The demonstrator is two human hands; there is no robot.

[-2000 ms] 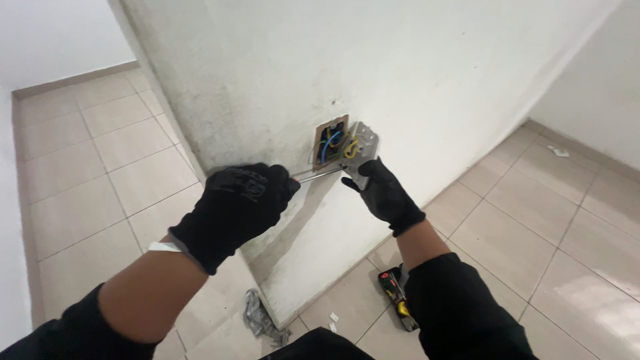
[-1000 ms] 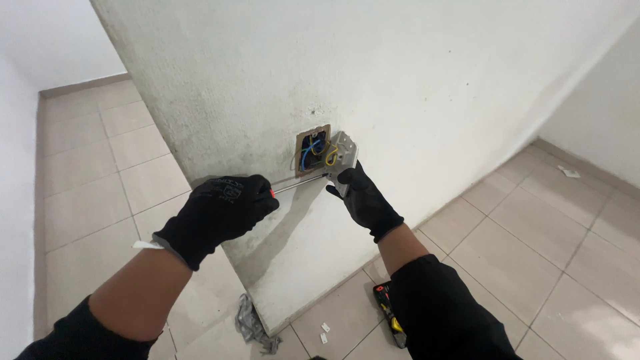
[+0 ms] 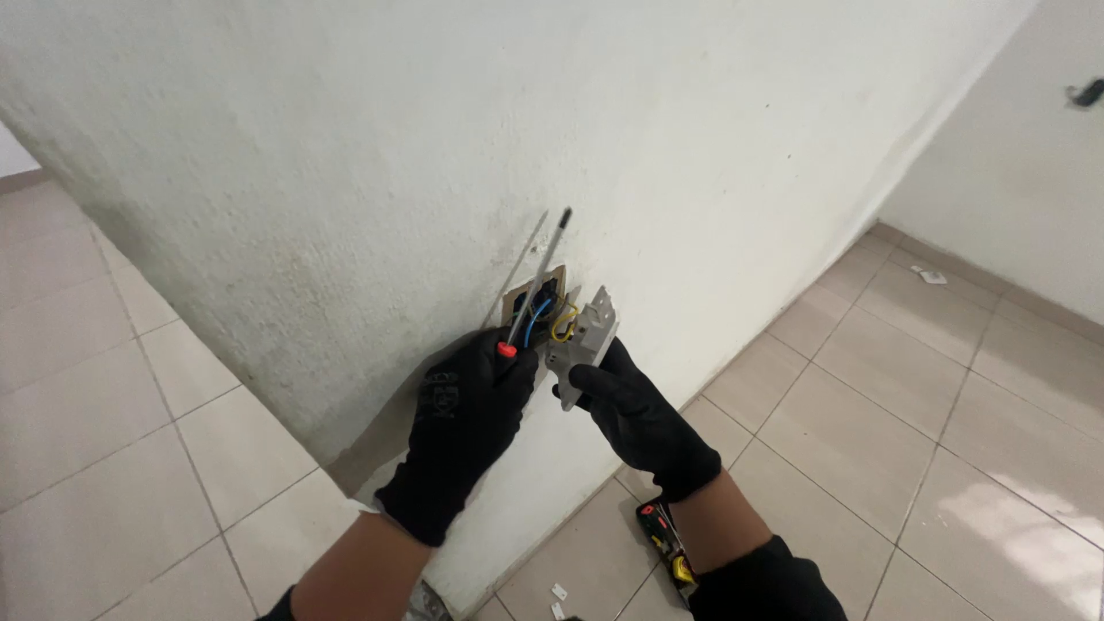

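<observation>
In a black glove, my left hand grips a screwdriver by its handle, with a red collar showing; the shaft points up across the open wall box. My right hand, also gloved in black, holds a grey electrical outlet by its lower end, just right of the box. A blue wire and a yellow wire run between the box and the outlet. The fingers of my left hand are close to the blue wire; whether they touch it is hidden.
A tool tray with a yellow tape measure lies on the tiled floor below my right forearm. Small white pieces lie left of it. A grey cloth rests by the wall's end. A dark fitting is on the far right wall.
The screwdriver has swung from lying sideways at the outlet to pointing up, its tip away from the outlet. My left hand has moved in close below the box.
</observation>
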